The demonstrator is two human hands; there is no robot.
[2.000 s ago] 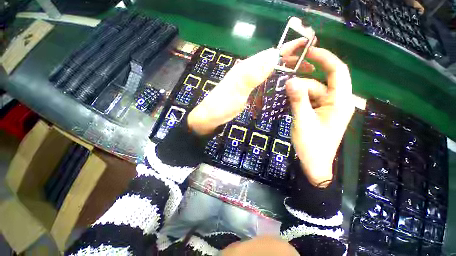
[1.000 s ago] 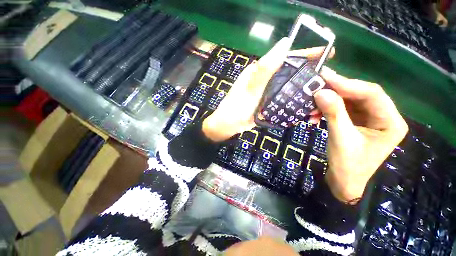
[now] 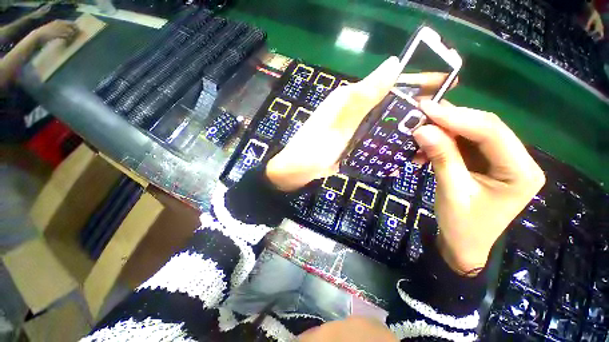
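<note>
My left hand (image 3: 327, 130) holds a black front housing with a pale rim round its screen window (image 3: 427, 65), tilted up over the tray. The black keypad (image 3: 385, 143) with white digits and a green call mark lies in the housing's lower part. My right hand (image 3: 484, 167) has its thumb and index finger at the housing's right edge, beside the silver-white navigation key (image 3: 411, 121). Whether the right fingertips pinch a part is hard to tell. Below the hands is a black blister tray (image 3: 320, 230) with rows of phone fronts with yellow-edged windows.
Stacked black trays (image 3: 180, 63) stand at the left, with a loose keypad piece (image 3: 223, 127) beside them. A glossy black tray (image 3: 557, 247) is at the right. An open carton (image 3: 123, 250) is at lower left. Another person's hand (image 3: 57, 31) touches a cardboard sheet (image 3: 70, 50) at far left. A green strip (image 3: 300, 33) runs behind.
The housing and both hands have moved right in view over the two seconds. The keypad now shows more fully, its digits facing me. Another person's hand has appeared at the cardboard sheet.
</note>
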